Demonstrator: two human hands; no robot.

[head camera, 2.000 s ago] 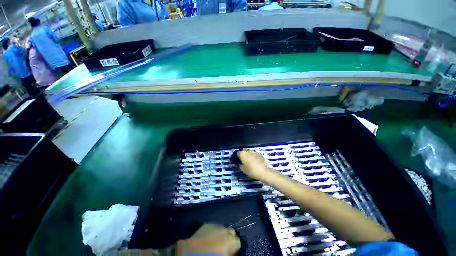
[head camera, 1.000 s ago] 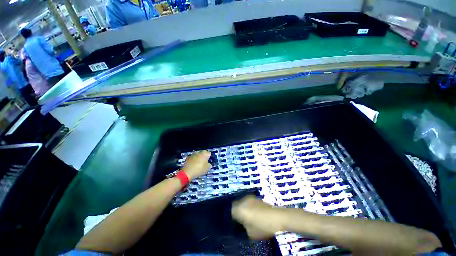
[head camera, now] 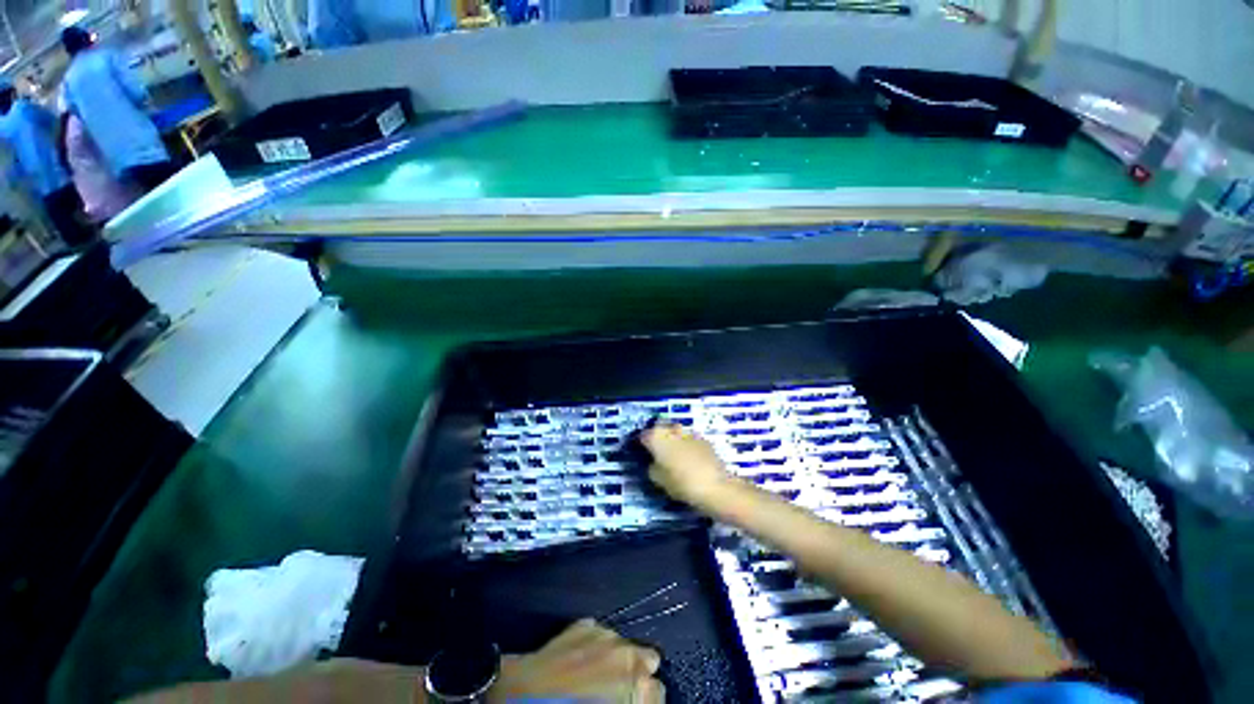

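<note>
Bright silver metal strips point(head camera: 550, 475) lie in close rows in a large black tray point(head camera: 660, 355). A flat black small tray point(head camera: 550, 591) rests over the near left strips. It holds tiny dark specks point(head camera: 695, 667) and fine bright wires or tweezers point(head camera: 646, 605). My right hand point(head camera: 684, 465) is over the middle of the strips, with black at its fingertips. Whether that is finger cots or a held part I cannot tell. My left hand point(head camera: 585, 670) is low at the small tray beside the specks, partly cut off by the bottom edge. Its fingertips are hidden.
Plain strips point(head camera: 970, 509) lie along the large tray's right side. White cloth point(head camera: 282, 612) is left of the tray; clear plastic bags point(head camera: 1190, 426) and silvery parts point(head camera: 1139, 509) are right. A green shelf point(head camera: 578, 172) with black trays point(head camera: 767, 105) stands behind. People in blue point(head camera: 110, 103) are far left.
My left hand has moved from the upper left strips down to the small tray. My right hand has moved from over the small tray up to the middle strips. The view has shifted slightly.
</note>
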